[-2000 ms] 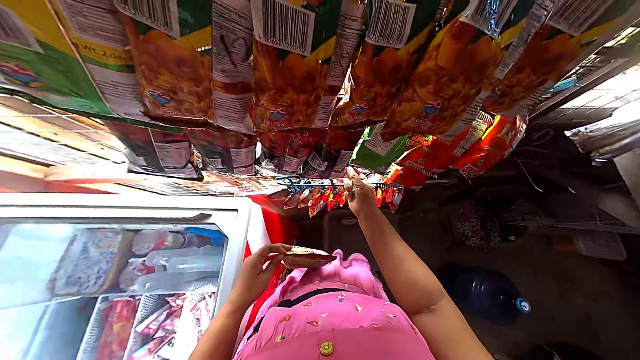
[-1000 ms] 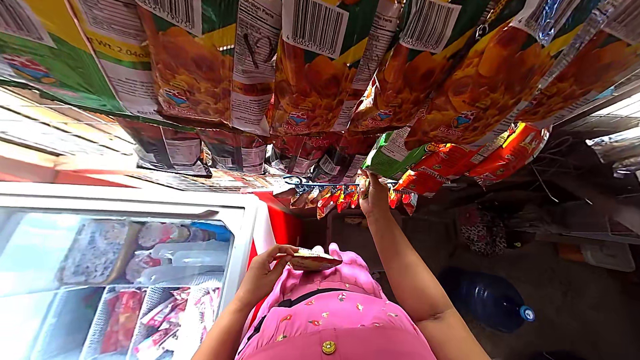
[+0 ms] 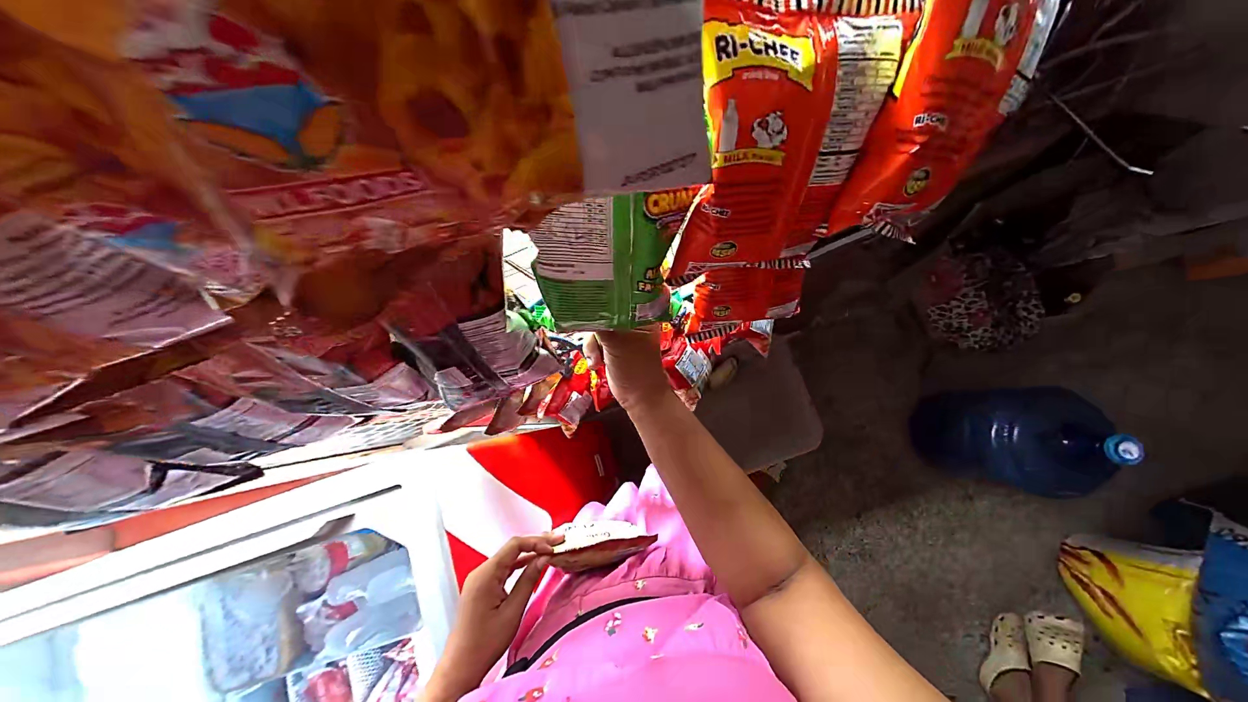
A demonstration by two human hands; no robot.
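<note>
My left hand, low in the picture, pinches a small snack packet in front of my pink clothing. My right hand is raised among the hanging snack packs. Its fingers are hidden behind the lower edge of a green snack pack, so its grip cannot be told. Red snack packs hang to the right of the green one, and small red packets hang just beside my right wrist. Large orange snack bags fill the upper left, close to the camera.
A glass-topped chest freezer with packed goods stands at the lower left. On the floor at right lie a large blue water bottle and a yellow sack. A person's feet in pale clogs show at the bottom right.
The view has shifted strongly toward the right side and closer to the hanging packs. My right hand, earlier visible at the hanging strip, is now partly behind the green pack. My left hand still holds its packet.
</note>
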